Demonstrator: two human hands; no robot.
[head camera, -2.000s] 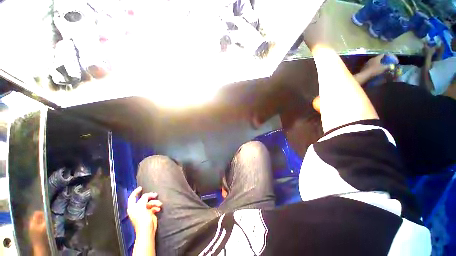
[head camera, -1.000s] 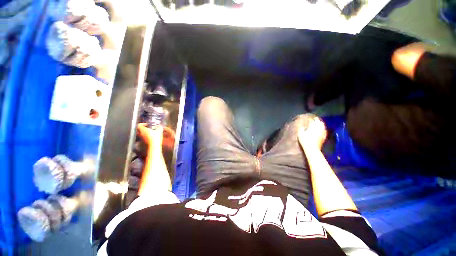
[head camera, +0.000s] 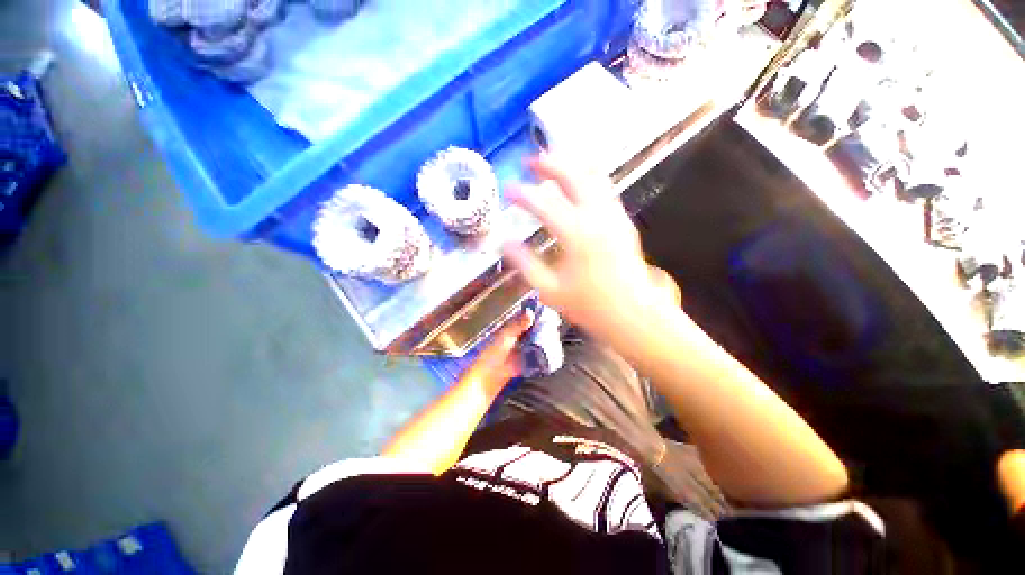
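My left hand holds a blue-grey sleeve above my lap, just in front of the steel ledge's near edge. My right hand is raised over the ledge, slightly blurred, with its fingers apart and nothing seen in it. Its fingertips are near a white switch box. Two short stacks of pale scalloped rings stand on the ledge, the left stack and the right stack. They are left of my right hand.
A large blue tote behind the ledge holds grey parts and a pale sheet. More scalloped rings stand beyond the switch box. A glaring work surface with small dark parts is at right. Blue crates sit on the floor.
The view has swung left toward the tote. My left hand has come out of the dark trough and now holds a sleeve. My right hand has left my knee and reached over the ledge.
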